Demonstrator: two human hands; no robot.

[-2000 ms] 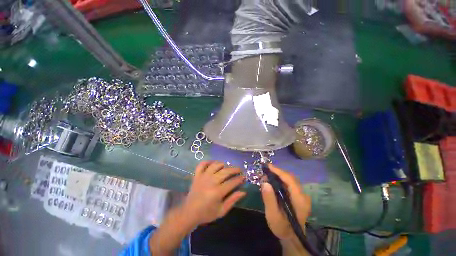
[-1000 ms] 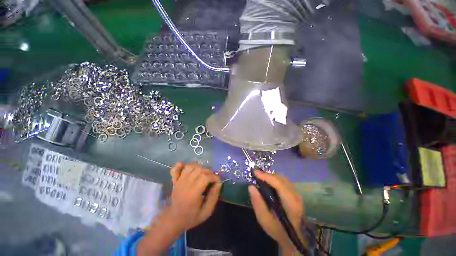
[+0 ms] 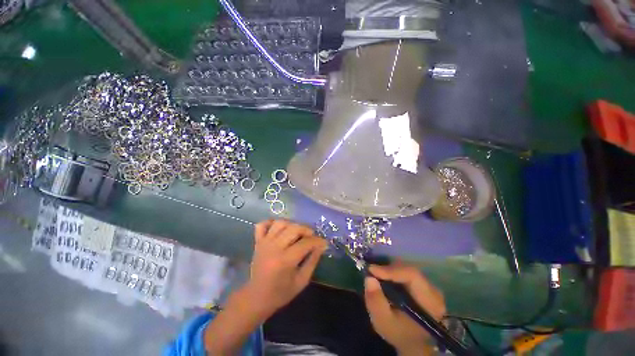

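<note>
My left hand [image 3: 282, 261] has its fingers pinched together at the near left edge of the purple mat [image 3: 445, 240]. Thin solder wire [image 3: 202, 209] runs from the spool [image 3: 68, 177] at the left into these fingers. Whether a ring is also between the fingertips is hidden. My right hand [image 3: 404, 302] holds the black soldering iron [image 3: 411, 306] like a pen. Its thin tip points up and left, close to my left fingertips. Tiny silver components [image 3: 369, 233] lie heaped on the mat, just beyond the iron's tip.
The translucent fume hood [image 3: 369, 156] hangs over the mat. A tub of metallic scraps [image 3: 480, 191], a slim silver stick [image 3: 507, 226] and a blue box [image 3: 557, 208] stand right. A ring heap [image 3: 150, 142], loose rings [image 3: 273, 192] and a parts sheet [image 3: 125, 257] lie left. A blister tray [image 3: 254, 62] lies behind.
The iron's tip has moved from the component heap, under the hood, back toward my left fingertips. My left hand, spread two seconds ago, is now pinched. The whole view has shifted slightly.
</note>
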